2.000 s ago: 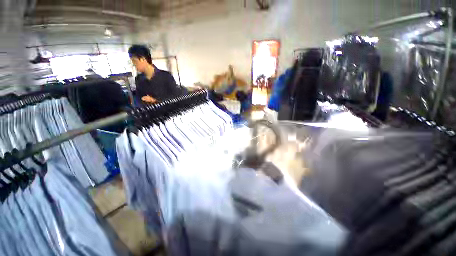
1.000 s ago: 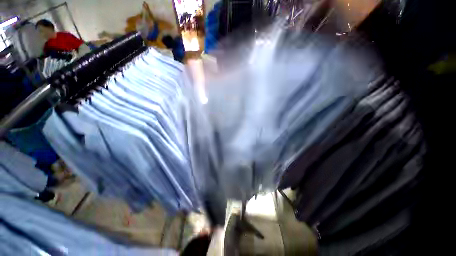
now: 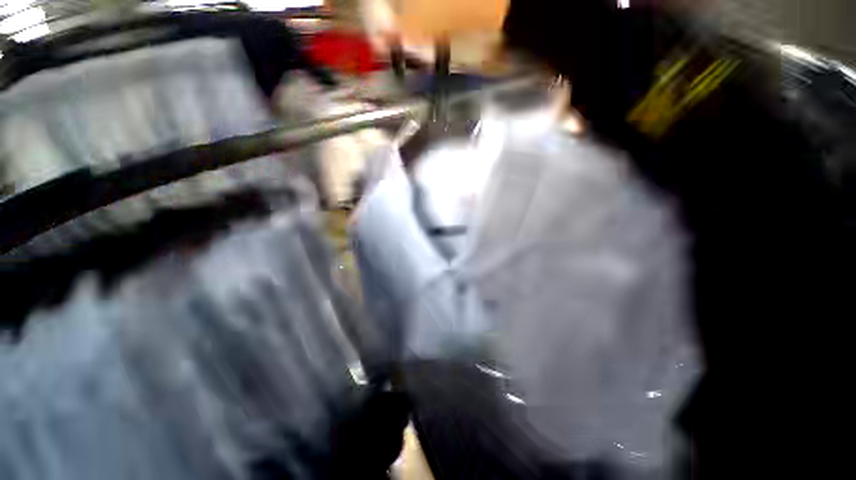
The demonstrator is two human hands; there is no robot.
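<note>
A light blue collared shirt hangs in front of me near the rail's end, strongly blurred. A pale greyish, partly shiny layer shows on its right side; I cannot tell whether it is film. My right hand is a blurred orange patch cut off by the top edge, above the collar at the end of a black sleeve. It seems closed on the dark hanger. I cannot make out my left hand.
A grey metal rail runs in from the left with light blue shirts packed below it. Another row of pale garments hangs behind. A person's red clothing shows at the top. A black garment with yellow marks fills the right.
The view has swung left, away from the dark garment row. The shirt now hangs near the middle beside the rail. My right hand shows further left along the top edge.
</note>
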